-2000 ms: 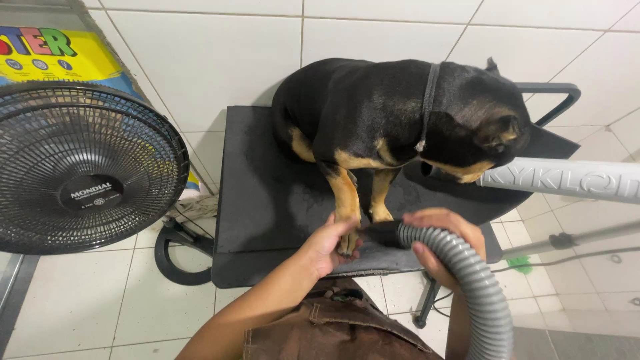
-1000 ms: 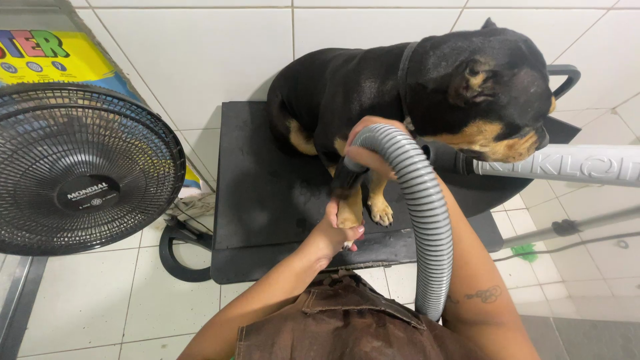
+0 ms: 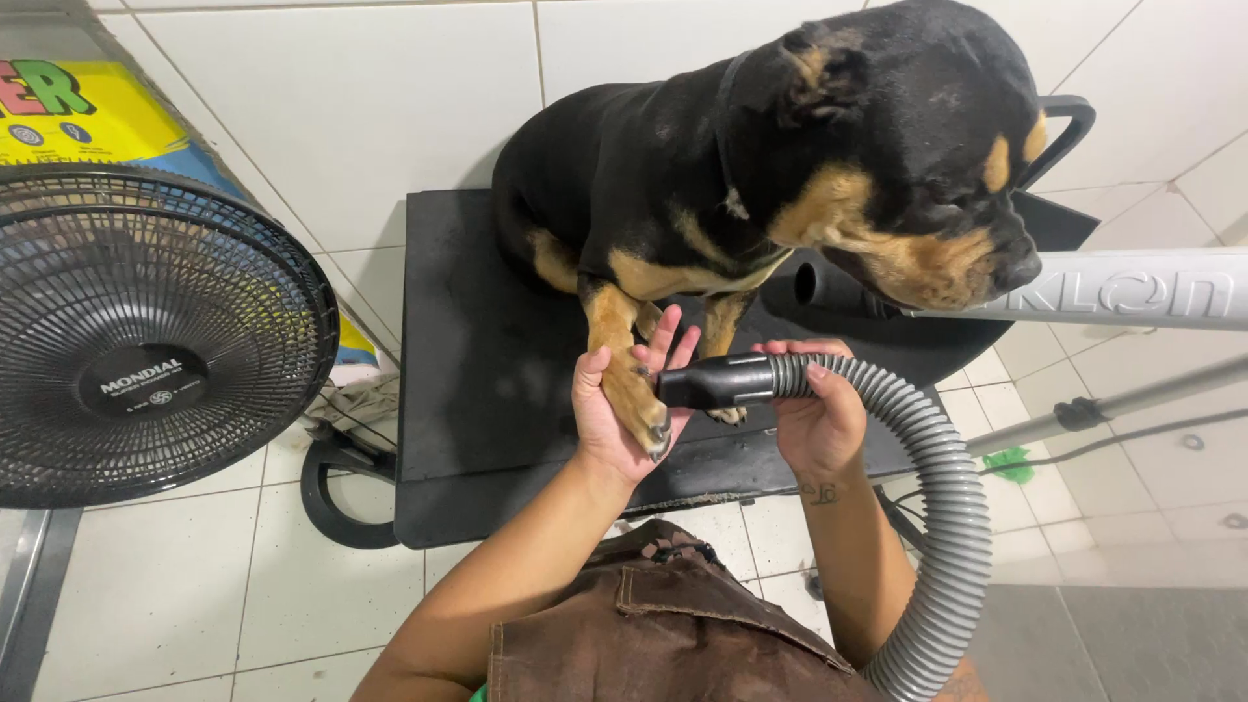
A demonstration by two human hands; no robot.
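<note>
A black-and-tan dog point(image 3: 663, 166) sits on a black grooming table point(image 3: 487, 419), its head turned to the right. One front paw point(image 3: 634, 400) rests in my left hand point(image 3: 614, 419), whose palm is up with the fingers spread behind the paw. My right hand point(image 3: 824, 414) grips the end of a grey corrugated hose point(image 3: 941, 468) beside its black nozzle point(image 3: 717, 380). The nozzle's tip points left, at the paw and close against it. The dog's other front paw point(image 3: 726, 414) stands on the table behind the nozzle.
A black Mondial fan point(image 3: 146, 370) stands at the left, near a yellow and blue package point(image 3: 88, 117). A pale tube point(image 3: 1121, 288) with a black end comes in from the right, beside the dog's muzzle. Below it run a grey pole point(image 3: 1170, 390) and a cable. Tiled wall lies behind.
The nozzle, pointing down from above the paw a second ago, now lies level at its right side. My right hand has moved down and right. The dog appears closer in view.
</note>
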